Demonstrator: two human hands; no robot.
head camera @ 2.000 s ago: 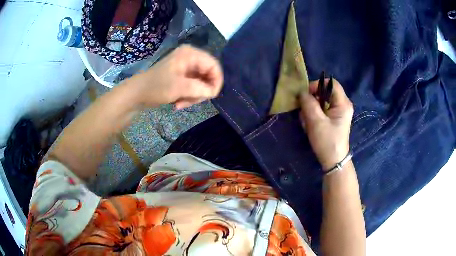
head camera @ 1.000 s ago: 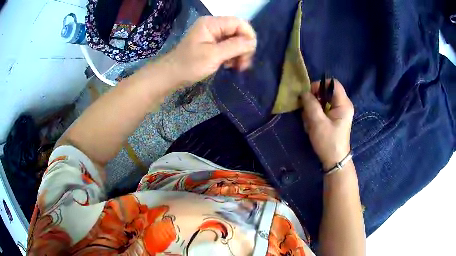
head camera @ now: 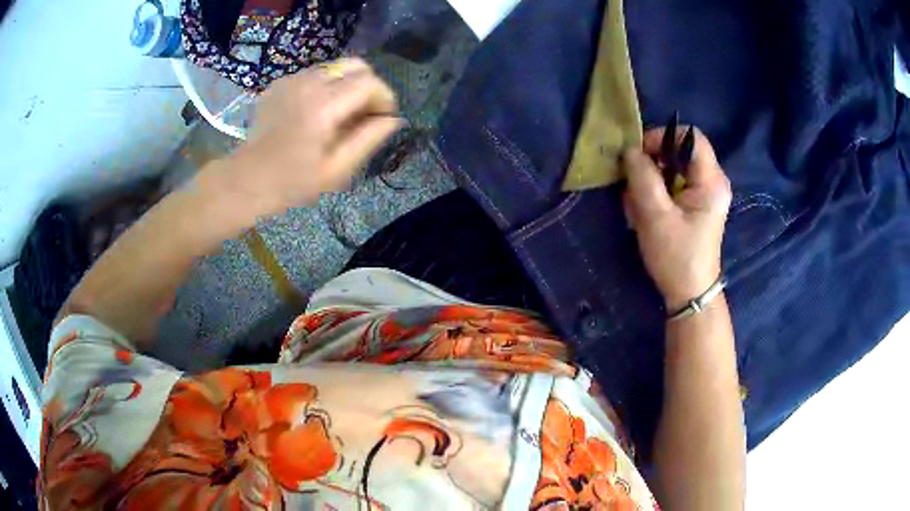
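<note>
The dark blue denim garment lies over the white table and hangs towards my lap. Its tan-khaki facing shows as a narrow upright triangle. My right hand pinches the facing's right edge between thumb and finger and also holds dark snips, blades pointing up out of the fist. My left hand is off the cloth to the left, above the floor, slightly blurred, with fingers curled together. No thread can be made out in it. A dark round button shows near the garment's lower edge.
A clear bin with a white rim stands at upper left with a floral bag in it. A blue-capped bottle is beside the bag. Dark thread scraps lie on the speckled floor between bin and garment.
My left hand moved up and right near the garment, then back left and down. My right hand keeps its grip on facing and snips. The whole view has shifted slightly.
</note>
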